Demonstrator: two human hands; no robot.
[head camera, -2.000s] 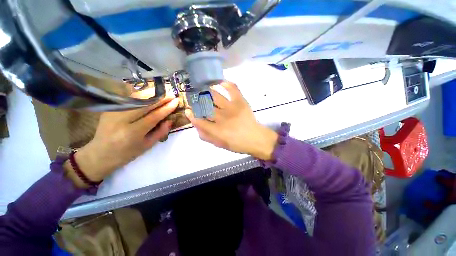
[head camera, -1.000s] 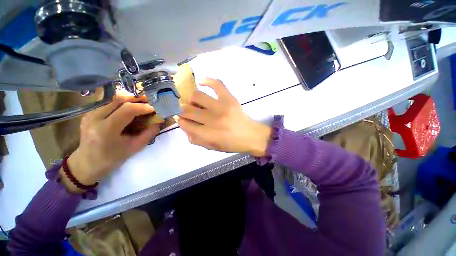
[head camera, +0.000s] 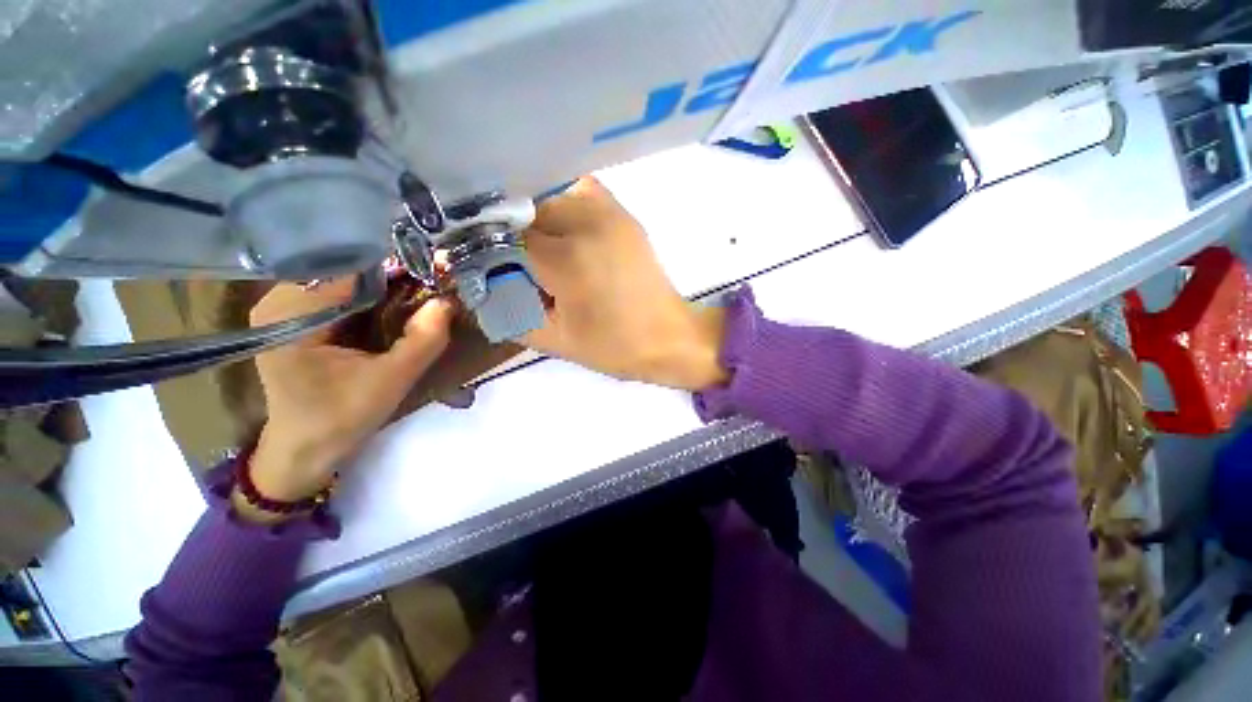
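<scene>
A khaki-brown garment panel (head camera: 196, 359) lies on the white table at the left and runs under my left hand to the needle area of the sewing machine head (head camera: 549, 76). My left hand (head camera: 330, 377) is on the cloth just left of the needle area, thumb and fingers closed on its edge. My right hand (head camera: 611, 291) is just right of the grey guide (head camera: 505, 305), its fingers reaching behind it and hidden by the machine parts. The needle tip cannot be made out.
A smartphone (head camera: 895, 162) and a small green and blue tool (head camera: 763, 140) lie behind on the table (head camera: 604, 453). Cut pieces (head camera: 30, 473) are at the far left. Brown bundled work (head camera: 1064, 398) hangs below the right edge, beside a red stool (head camera: 1201, 343).
The camera view has shifted. My right hand has moved its fingers behind the grey guide, and the pale cloth flap seen there earlier no longer shows. My left thumb is now stretched toward the needle area.
</scene>
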